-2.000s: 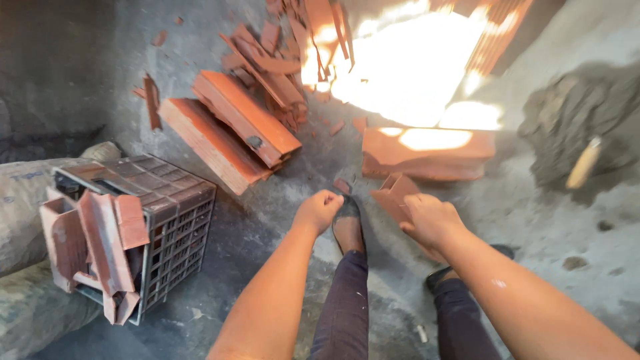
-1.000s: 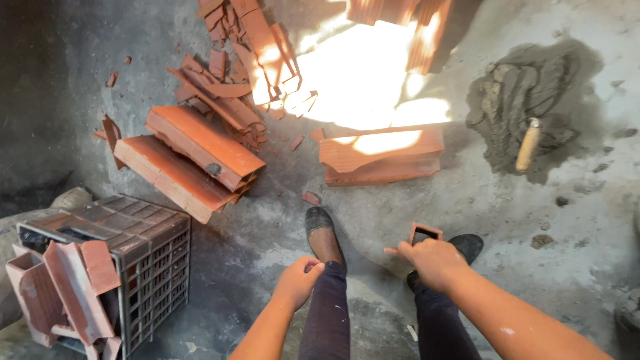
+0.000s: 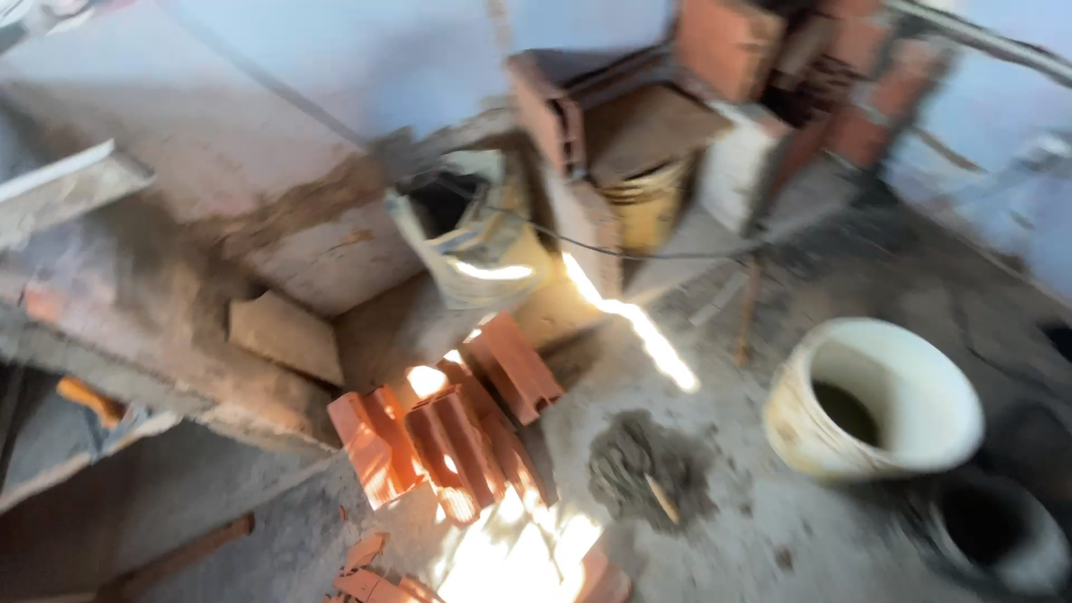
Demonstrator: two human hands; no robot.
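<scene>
Neither my left hand nor my right hand shows in the head view now. Hollow clay bricks (image 3: pixel 452 444) lie side by side on the concrete floor left of centre, partly in bright sunlight. To their right is a pile of wet mortar (image 3: pixel 632 461), with a light wooden handle (image 3: pixel 663 500) sticking out of it. Broken clay brick pieces (image 3: pixel 368 578) lie at the bottom edge. Part of another clay brick (image 3: pixel 605 576) shows beside the sunlit patch. The picture is blurred.
A white bucket (image 3: pixel 791 419) with some dark liquid stands at the right, and a dark-mouthed bucket (image 3: pixel 997 532) below it. An open sack (image 3: pixel 494 251) and a yellowish bucket (image 3: pixel 649 213) stand near the wall. A thin cable (image 3: pixel 628 251) crosses between them. A low masonry ledge (image 3: pixel 209 402) runs along the left.
The view has swung far up toward the walls. Both hands, the feet and the crate with brick pieces have left the view; the buckets and sack have come into it.
</scene>
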